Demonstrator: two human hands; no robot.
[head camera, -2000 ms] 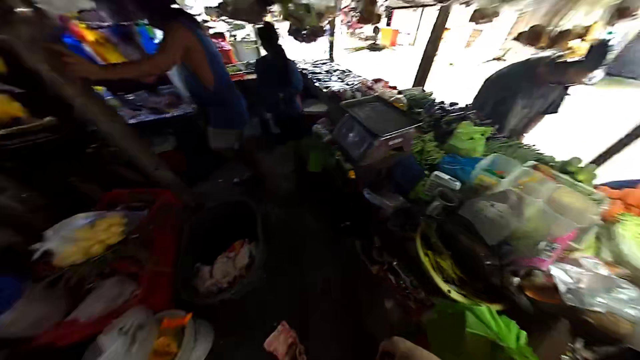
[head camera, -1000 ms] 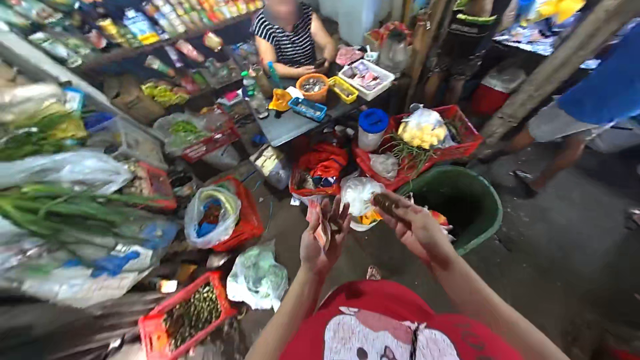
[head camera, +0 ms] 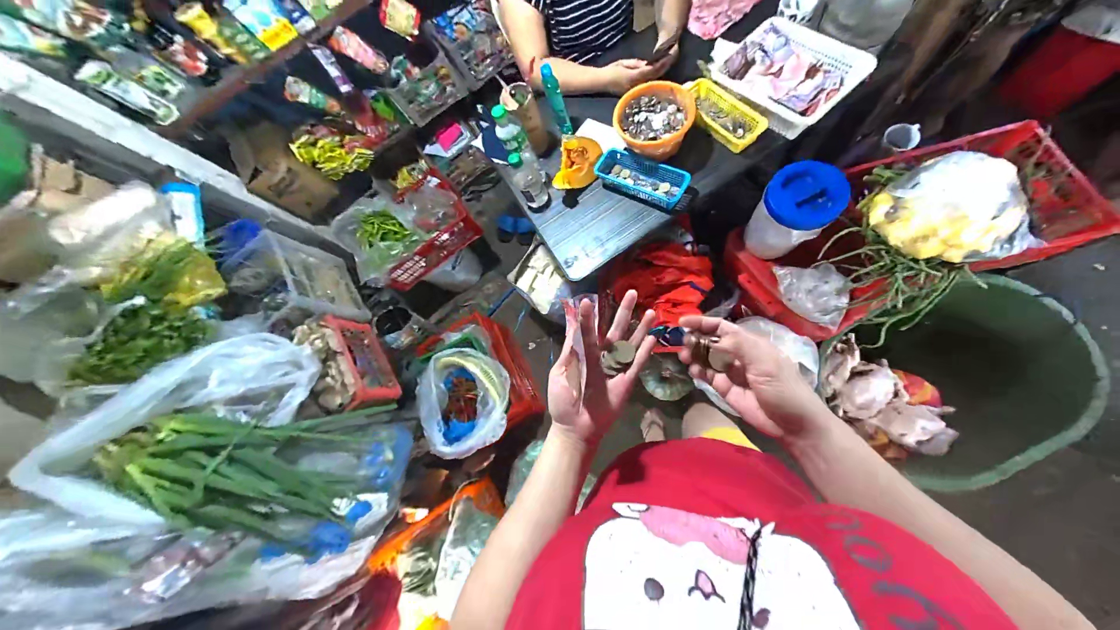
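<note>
My left hand [head camera: 595, 376], palm up with fingers spread, holds several coins [head camera: 619, 357] and a folded banknote [head camera: 574, 337] between its fingers. Close on its right, my right hand [head camera: 744, 372] has its fingers curled around more coins [head camera: 710, 352]. The hands do not touch. Beyond them is a table [head camera: 588, 229] bearing a blue basket of coins [head camera: 643, 179], an orange bowl of coins [head camera: 654, 121], a yellow basket [head camera: 728, 115] with coins and a white basket of banknotes [head camera: 792, 74].
A person in a striped top [head camera: 586, 26] sits behind the table. At right stand a blue-lidded container [head camera: 803, 206], red crates [head camera: 1063, 166] and a green tub [head camera: 1085, 385] with meat pieces. Spring onions [head camera: 219, 468] in plastic lie at left, near a bag-lined container [head camera: 464, 402].
The view has swung from the market aisle to the table. Since one second ago, my left hand's fingers have spread, with the coins showing on it.
</note>
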